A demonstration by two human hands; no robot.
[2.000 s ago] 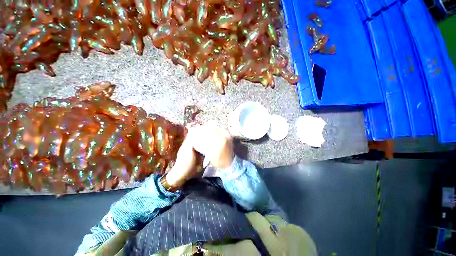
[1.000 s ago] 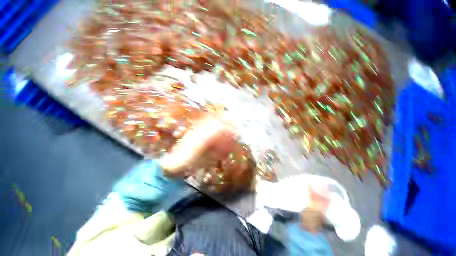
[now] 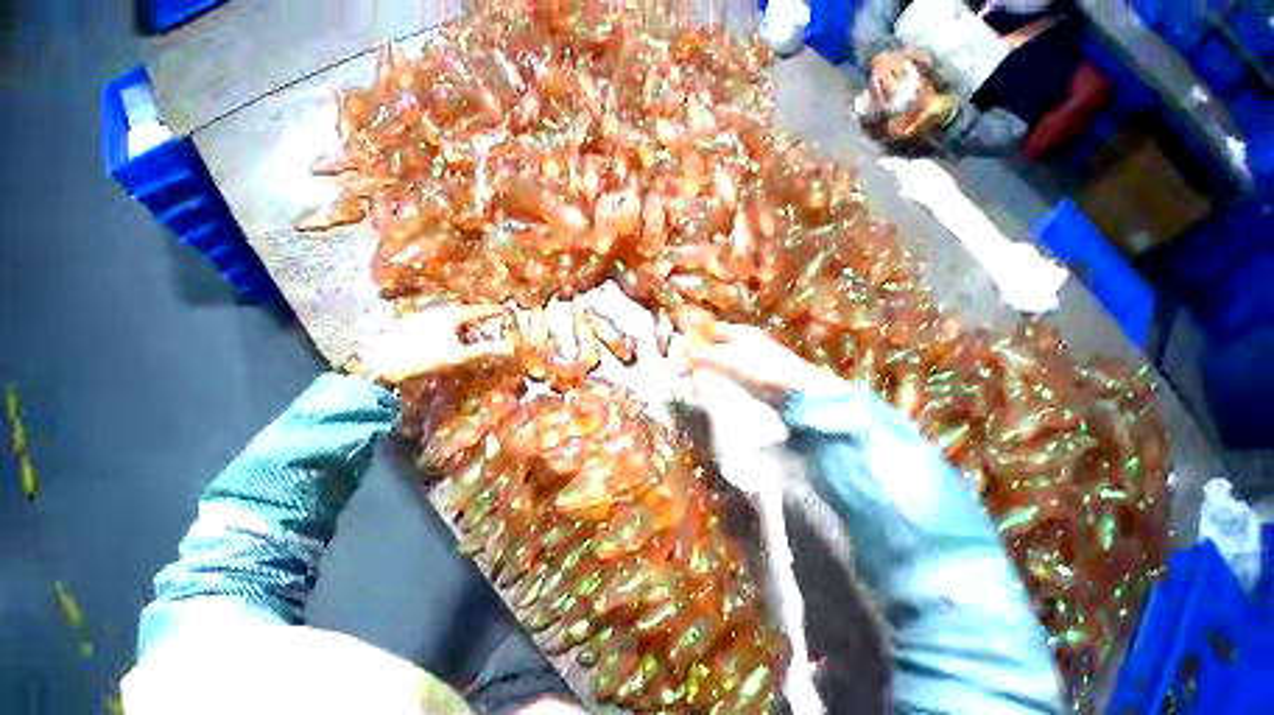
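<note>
Reddish-brown, shiny moulded pieces lie in a dense near pile [image 3: 601,517] along the table edge and in a larger far pile [image 3: 601,168] across the table. My left hand [image 3: 433,344] is at the left end of the near pile, at a few loose pieces [image 3: 566,342]. My right hand [image 3: 734,356] is at the edge of the far pile, to the right of those pieces. Both hands are overexposed, and I cannot tell whether either grips a piece. A white cloth [image 3: 769,482] hangs below my right hand, partly beside my sleeve.
The grey table [image 3: 301,259] shows at the left. Blue crates [image 3: 175,175] stand beyond its left edge. A blue tray [image 3: 1202,636] is at the lower right. A white strip [image 3: 978,238] lies along the far edge. Another person's hands [image 3: 901,98] show across the table.
The view has swung left along the table. My hands have moved from beside the white tub to the left end of the near pile. The tub no longer shows.
</note>
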